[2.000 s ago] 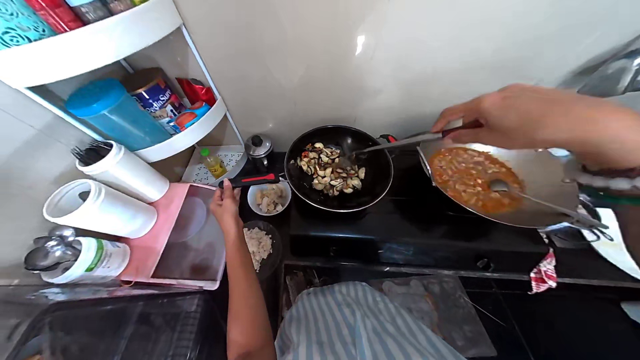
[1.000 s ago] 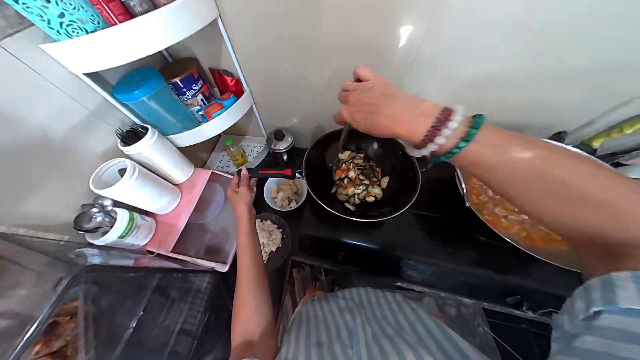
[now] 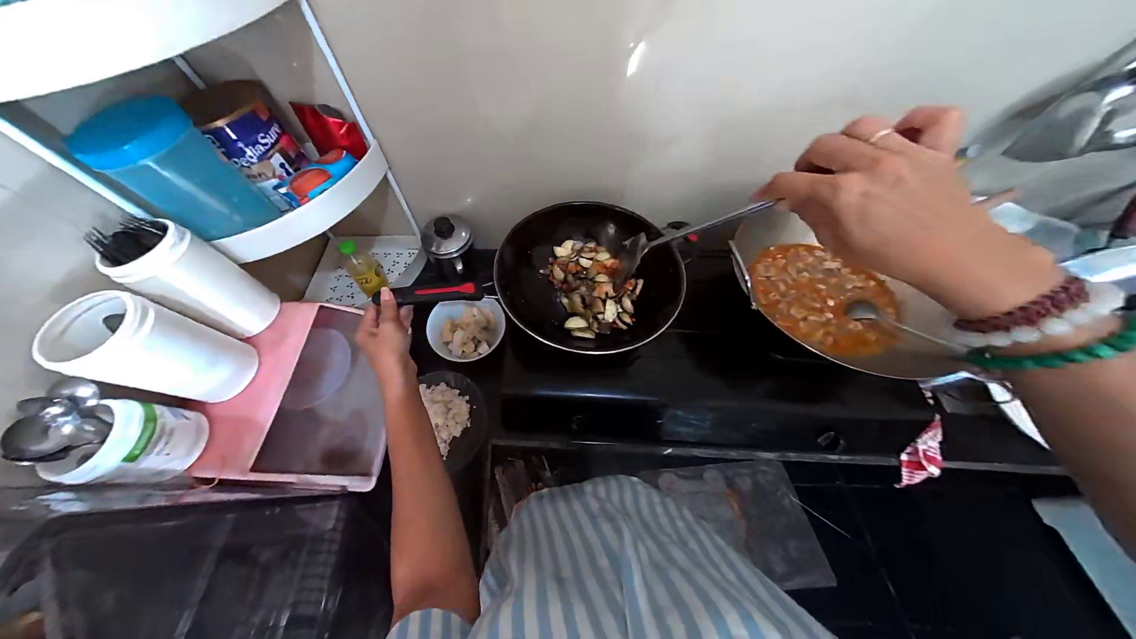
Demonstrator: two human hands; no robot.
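Note:
My left hand grips the black-and-red handle of a dark frying pan on the black stove. Sliced, browned pieces of food lie in the pan. Above and to the right, my right hand holds the end of a metal turner, its blade among the slices. Bracelets circle my right wrist. Partly behind my right arm stands a wide metal wok with an orange-red stew and a metal ladle resting in it.
By my left hand are a white bowl of pale chunks, a dark bowl of chopped white food, an oil bottle and a metal pot. White utensil canisters stand on a pink tray. A red-and-white cloth hangs at the stove's front.
Across the frames my right hand and the turner move left over the pan, then back to the right. The slices in the pan have shifted. My left hand stays on the pan handle.

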